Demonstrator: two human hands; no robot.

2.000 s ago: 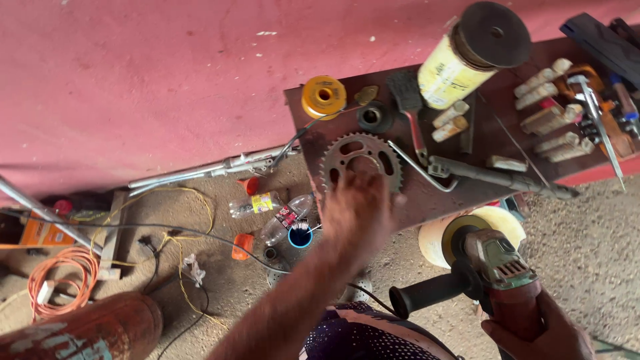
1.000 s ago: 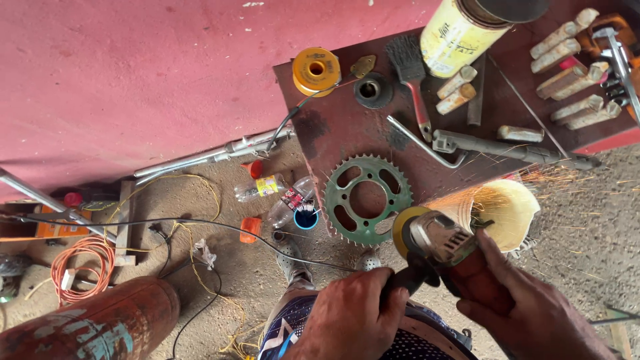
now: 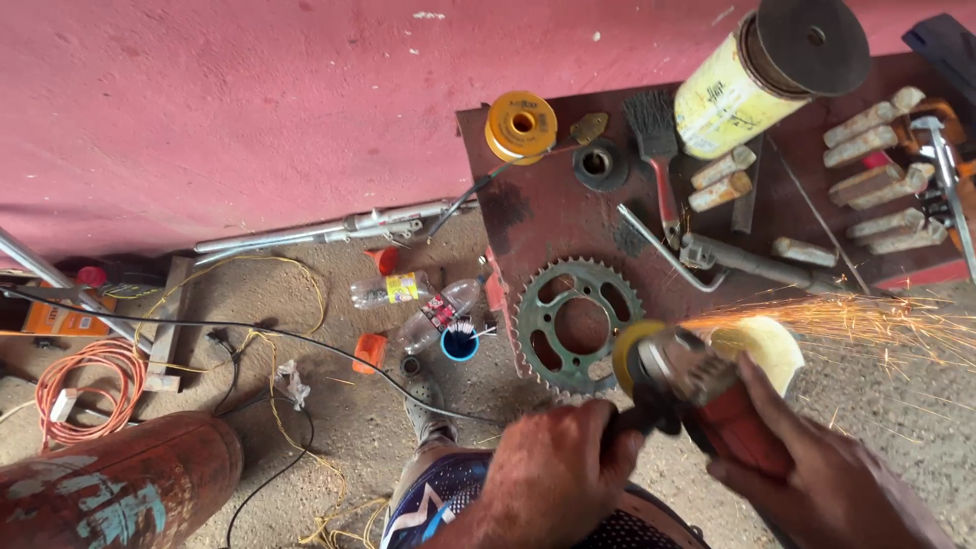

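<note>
Both of my hands hold an angle grinder [image 3: 732,415]. My left hand [image 3: 560,465] is closed around its black side handle, and my right hand [image 3: 808,465] grips the red body. The yellowish disc [image 3: 634,354] meets the right rim of a green metal chain sprocket [image 3: 545,316], and orange sparks [image 3: 823,320] fly off to the right. The sprocket lies flat at the front edge of a dark red metal table [image 3: 526,221]. A pale round container [image 3: 774,351] is partly hidden behind the grinder.
On the table are a wire spool [image 3: 521,126], a paintbrush [image 3: 659,168], a bent metal rod [image 3: 667,248], a yellow cylinder [image 3: 732,99] and a caliper [image 3: 949,183]. A black cable [image 3: 305,335] crosses the floor, near plastic bottles [image 3: 438,313] and a rusty gas cylinder [image 3: 122,480].
Two seconds ago my left hand was over the sprocket; by one second ago it had taken the grinder's side handle. The grinder has moved to the sprocket's rim, and sparks are now much denser.
</note>
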